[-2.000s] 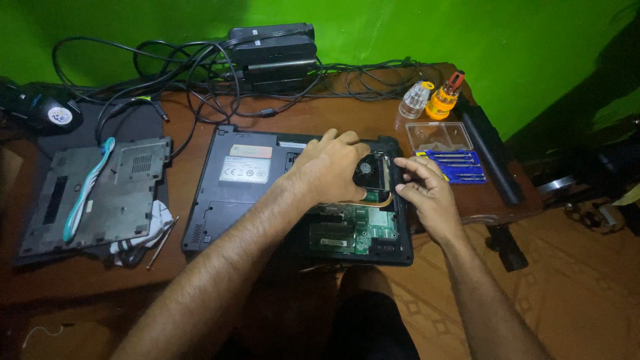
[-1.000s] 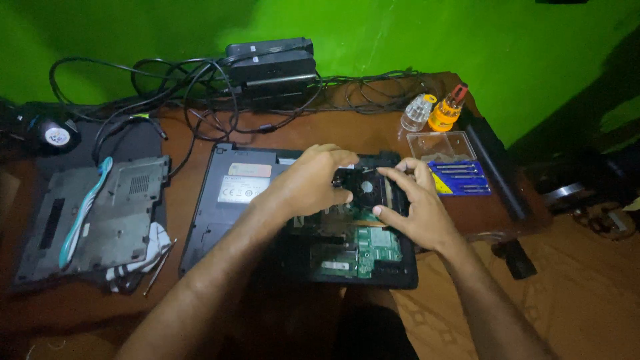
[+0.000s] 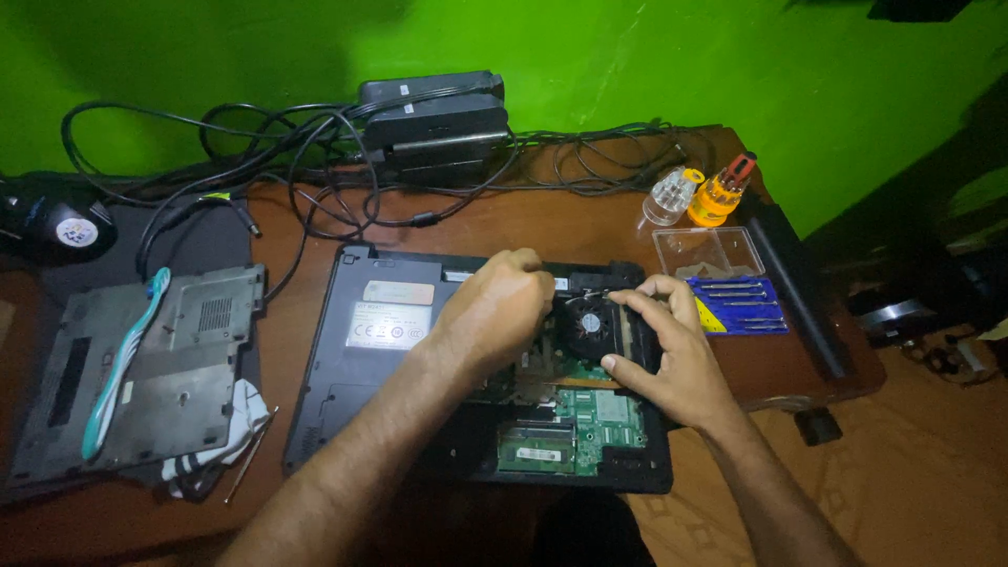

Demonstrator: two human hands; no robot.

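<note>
An upturned laptop base [image 3: 378, 386] lies on the wooden desk with its bottom open over a green circuit board [image 3: 602, 417]. A black cooling fan [image 3: 587, 323] sits at its upper right, with a copper heat pipe [image 3: 579, 383] below. My right hand [image 3: 669, 339] has its thumb and forefinger spread on the fan's right part, touching it. Left of the fan, my left hand [image 3: 504, 303] bends over the laptop with curled fingers; its fingertips are hidden, so whether it holds anything cannot be told. A memory module [image 3: 538, 454] shows near the front edge.
At left, a toothbrush [image 3: 126, 370] rests on a removed bottom cover [image 3: 189, 346], beside a cloth [image 3: 236, 429] and a thin metal tool [image 3: 252, 454]. Power adapters [image 3: 437, 118] and cables stand behind. At right are a blue screwdriver set [image 3: 740, 305], a clear case [image 3: 709, 248] and a yellow bit holder [image 3: 718, 195].
My left hand has moved off the fan to its left side. The fan, largely covered by my hands two seconds ago, now shows between them, lying in the laptop.
</note>
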